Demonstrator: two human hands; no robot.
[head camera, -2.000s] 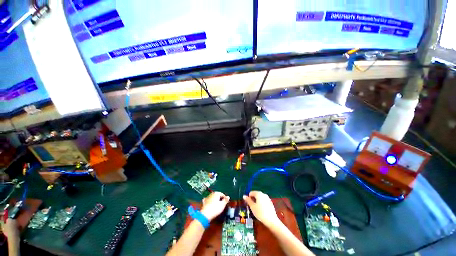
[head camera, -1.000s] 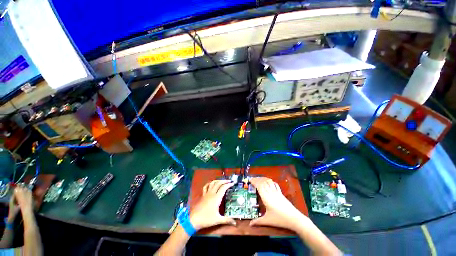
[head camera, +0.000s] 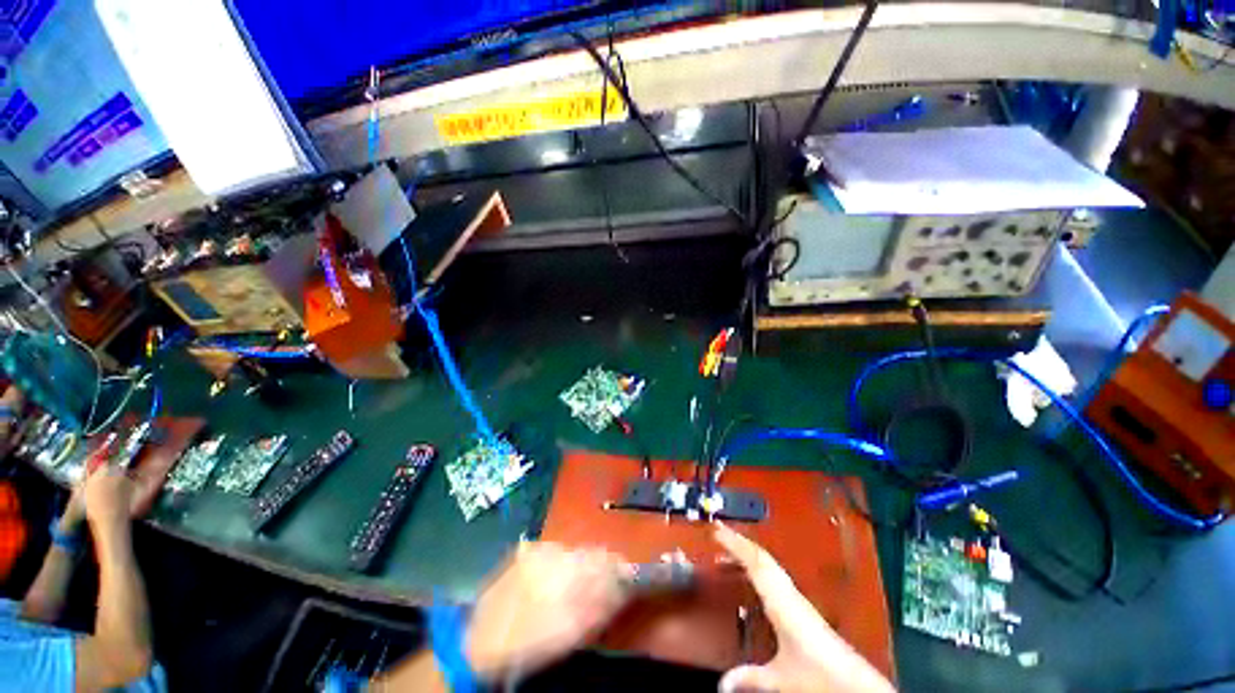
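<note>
The orange-brown test fixture (head camera: 582, 494) lies in front of me, with its black connector bar (head camera: 738, 505) bare. My left hand (head camera: 555, 602), blurred, wears a blue wrist strap (head camera: 450, 643) and is over the fixture's left part. It holds a TV main board (head camera: 661, 570); only a blurred connector edge shows past the fingers. My right hand (head camera: 792, 630) is over the fixture's right part, holding nothing, index finger close to the bar and thumb apart. The black leads and the blue cable (head camera: 799, 436) meet at the bar.
Loose boards lie left (head camera: 488, 477), behind (head camera: 603, 397) and right (head camera: 955, 589) of the fixture. Two remote controls (head camera: 393, 508) lie left. An oscilloscope (head camera: 921, 253) and orange-red power supply (head camera: 1178, 399) stand behind and right. Another person's arm (head camera: 115, 582) is at far left.
The board has come off the connector bar and moved toward me and left with my left hand. My right hand has let go of it. The view has shifted left.
</note>
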